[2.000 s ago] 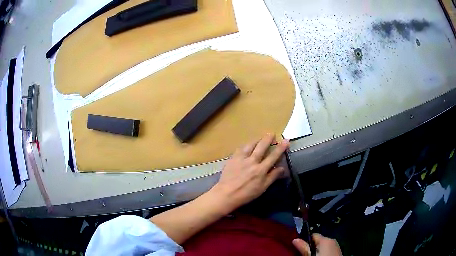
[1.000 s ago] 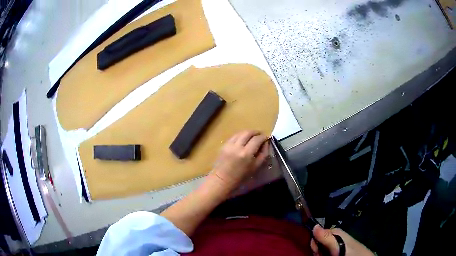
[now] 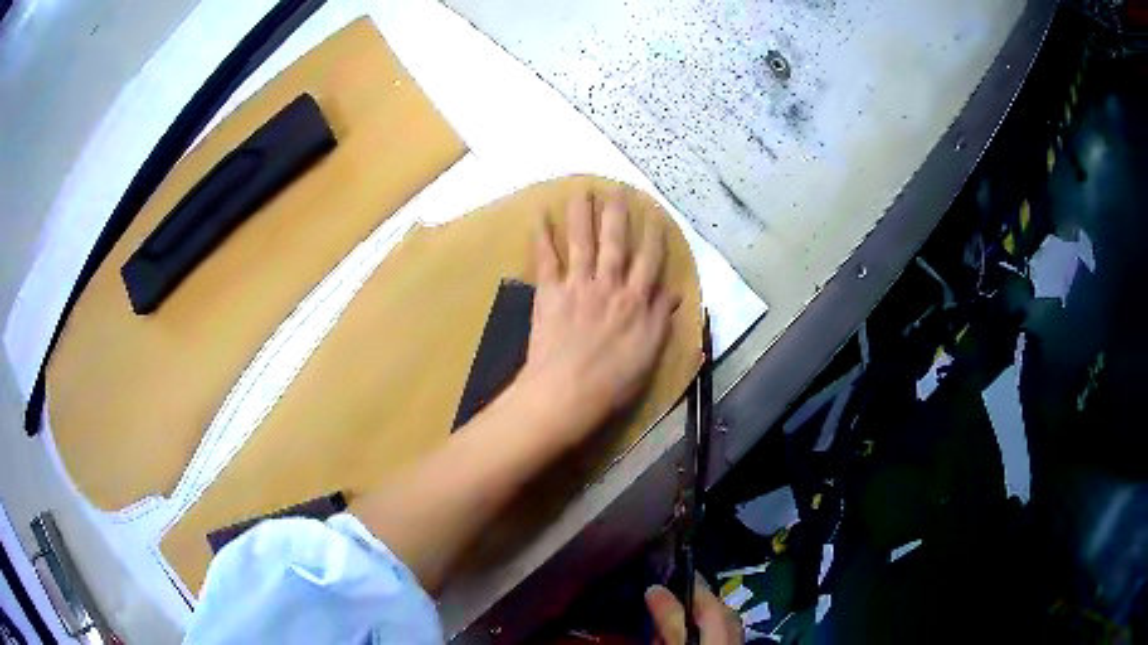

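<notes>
My left hand (image 3: 602, 302) lies flat with fingers spread on the rounded end of the tan card pattern (image 3: 378, 378), partly covering a dark pattern weight (image 3: 495, 353). My right hand (image 3: 696, 615), cut off by the bottom edge, holds the long shears (image 3: 699, 441). Their blades point up along the rounded card edge at the white marker paper (image 3: 734, 302). A second weight (image 3: 275, 519) is partly hidden by my left sleeve. The farther card pattern (image 3: 239, 252) bears a handled pattern weight (image 3: 230, 202).
A dark folded strip (image 3: 139, 208) curves beside the farther card. A silver metal block (image 3: 61, 573) lies at the lower left. The riveted metal table edge (image 3: 869, 271) runs diagonally. Pale scraps (image 3: 1007, 422) lie on the dark floor at the right.
My left hand has moved up from the card's lower edge onto its rounded end. The shears now point more upright along the card edge. The view has turned, tilting the table and cards.
</notes>
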